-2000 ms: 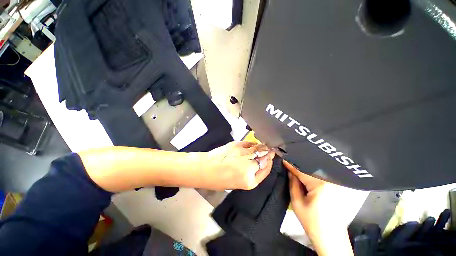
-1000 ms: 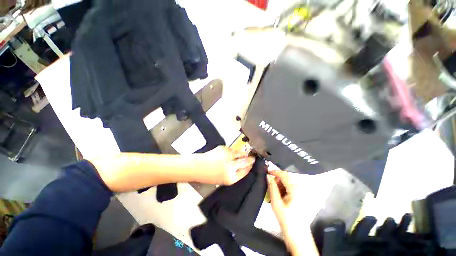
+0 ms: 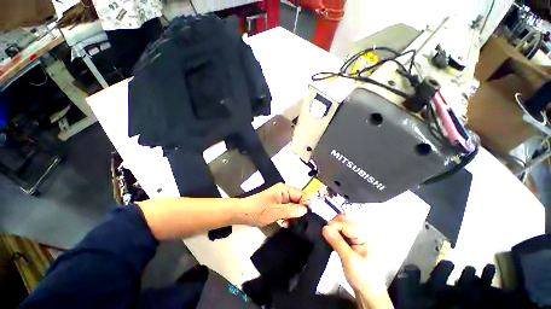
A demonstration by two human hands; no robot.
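Note:
The black workpiece [image 3: 290, 256] hangs from both hands toward my lap, just in front of the machine head. My left hand [image 3: 279, 205] pinches its upper left edge. My right hand [image 3: 349, 235] holds its upper right edge. The grey sewing machine head [image 3: 362, 151], lettered MITSUBISHI, stands beyond my hands. Small metal parts and a yellow piece [image 3: 314, 188] show below its cover, a little apart from the fingertips. The needle cannot be made out.
A large black stack of workpieces [image 3: 163, 102] lies at upper left, its straps reaching over the metal bed plate [image 3: 275, 136]. A black pile with finger-like ends [image 3: 444, 289] is at lower right. Black cables loop on the machine. A person stands at the upper left.
The view has drawn back, so the machine head looks smaller and more surroundings show. Both hands and the workpiece have come away from under the head toward me.

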